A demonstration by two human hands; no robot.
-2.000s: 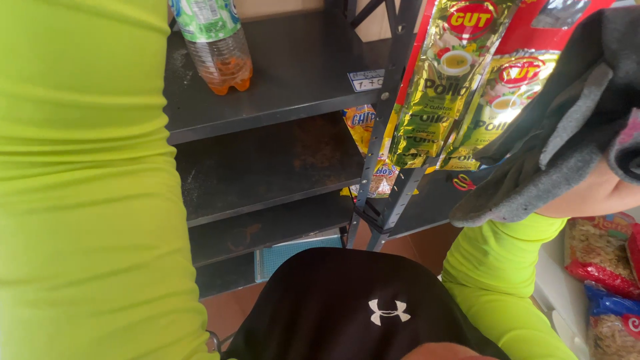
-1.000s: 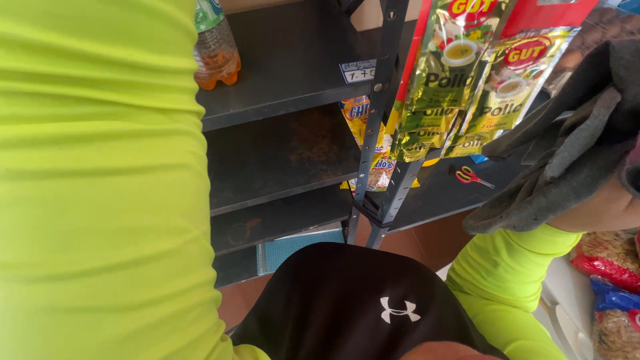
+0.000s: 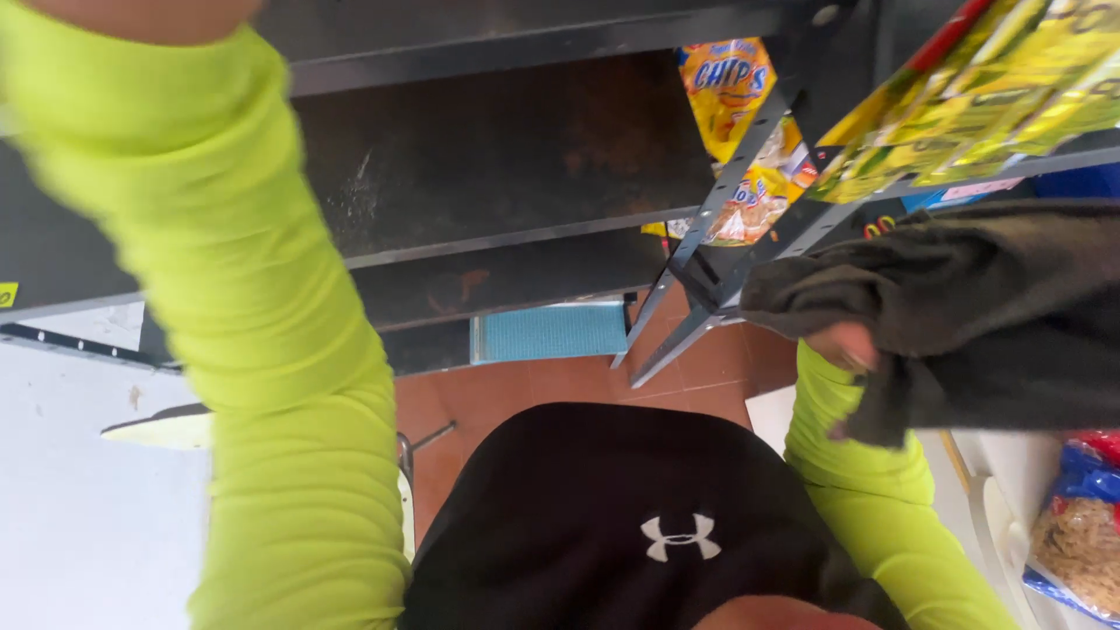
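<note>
A dark grey cloth hangs bunched in my right hand, at the right of the head view. Part of that hand shows beneath the folds; the cloth hides the rest. My left arm, in a bright yellow-green sleeve, reaches up across the dark metal shelving unit. Only bare skin beyond its cuff shows at the top left edge, and the left hand itself is outside the view. Yellow-gold seasoning packets hang just above the cloth.
A yellow chips bag and another snack bag are behind the perforated shelf posts. Low down lies a light blue textured item. Scissors with red and yellow handles are beside the cloth. A bagged food sits at lower right.
The view has shifted strongly. The plastic bottle seen on the upper shelf earlier is out of view. My left sleeve's cuff now shows at the top left. The cloth remains in my right hand.
</note>
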